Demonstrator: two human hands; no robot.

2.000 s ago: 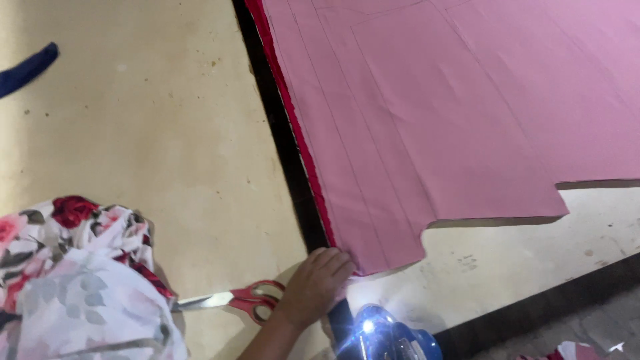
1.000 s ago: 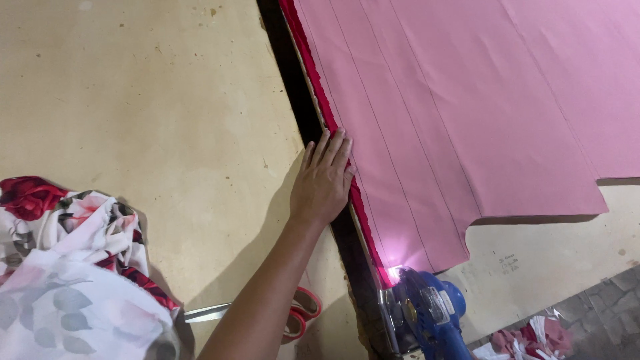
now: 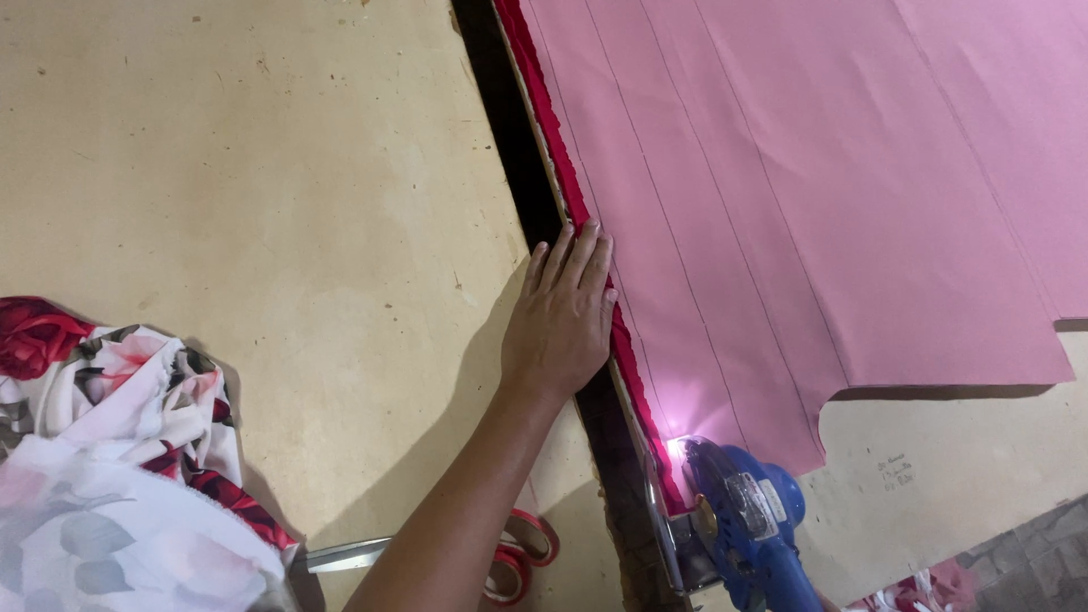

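Note:
My left hand (image 3: 561, 310) lies flat, palm down, across the red fabric edge (image 3: 629, 357) and the border of a large pink pattern-marked sheet (image 3: 850, 212). Its fingers point up and it grasps nothing. Below and to its right, a blue electric rotary fabric cutter (image 3: 748, 501) with a lit lamp is at the lower left corner of the layers, its metal base by the red strip. The cutter's handle runs out of the bottom of the view. Only a sliver of what may be my right hand (image 3: 826, 603) shows beside it; its grip is hidden.
Red-handled scissors (image 3: 523, 552) lie partly under my left forearm, blades toward a heap of floral fabric (image 3: 136, 408) at left. A dark gap (image 3: 510, 127) separates the pale tabletop (image 3: 255, 170) from the surface under the layers. More floral fabric (image 3: 926, 591) is at lower right.
My left hand has moved from the layers' lower left corner up along their edge. The cutter was below the sheet and is now at that corner. The view has shifted.

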